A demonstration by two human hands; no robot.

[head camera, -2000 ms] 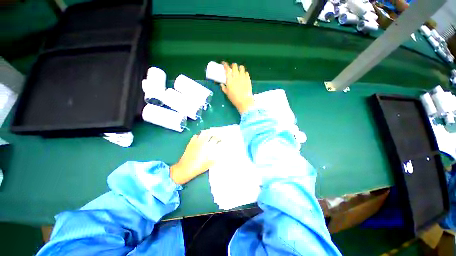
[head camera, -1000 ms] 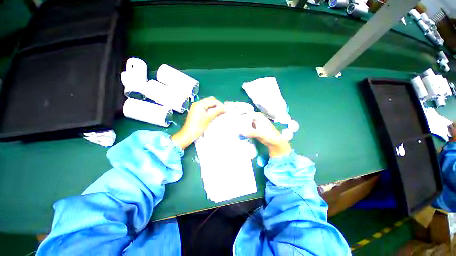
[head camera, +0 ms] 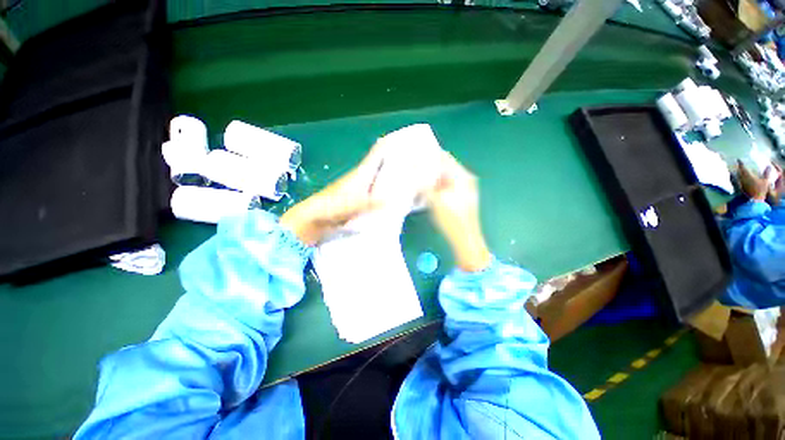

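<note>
My left hand and my right hand hold a white bundle between them above the green bench. The right hand is blurred. The bundle looks like a white sheet around something; what is inside is hidden. A stack of flat white sheets lies just below the hands at the bench's front edge. A round blue disc lies right of the sheets. Several white cylinders lie to the left, with thin wires at their ends.
Black trays are at the left, with a white piece beside them. A black divided tray is at the right. A grey post stands at the back. Another person's hands work at far right. An open carton is below the edge.
The right hand came back from the far side with a white cylinder. Both hands now hold a white bundle raised above the bench. The separate white sheet at right is gone; the blue disc is uncovered.
</note>
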